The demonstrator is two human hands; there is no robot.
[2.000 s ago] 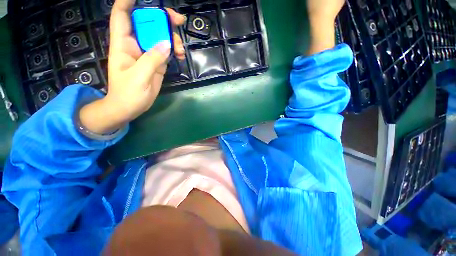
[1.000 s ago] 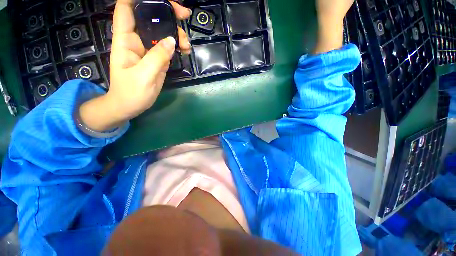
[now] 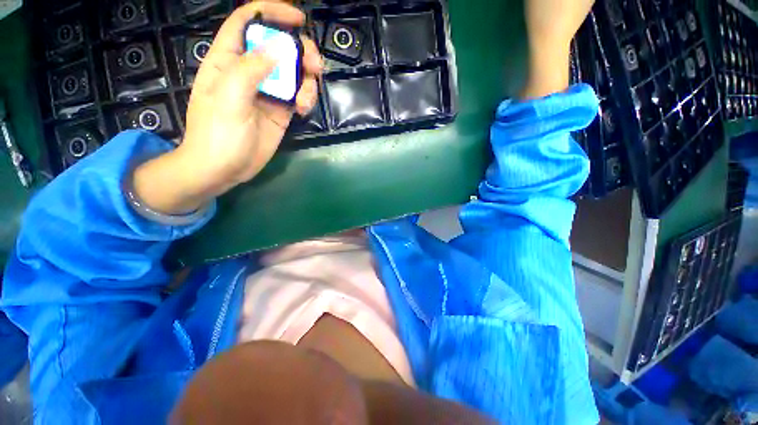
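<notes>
My left hand (image 3: 237,112) holds a black device unit (image 3: 281,68) over the blister tray, its screen lit white and pale blue, with the thumb on the screen. The shiny black blister tray (image 3: 357,98) lies below and behind the hand. Its left pockets hold several black units with ringed centres, and one ringed unit (image 3: 342,39) sits tilted in a pocket right of the hand. Pockets at the tray's right end are bare. My right hand (image 3: 555,29) is cut off by the top edge; its fingers are out of the picture.
The green-matted bench (image 3: 374,174) runs under the tray, its near edge close to my body. More black trays (image 3: 665,100) lean in a stack at the right. Another filled tray (image 3: 690,282) stands lower right by a white frame. A thin silver-white stick (image 3: 12,149) lies far left.
The screen in my left hand has gone from blue to black with small text, and is now white and pale blue. The unit has shifted slightly right and down, and is tilted.
</notes>
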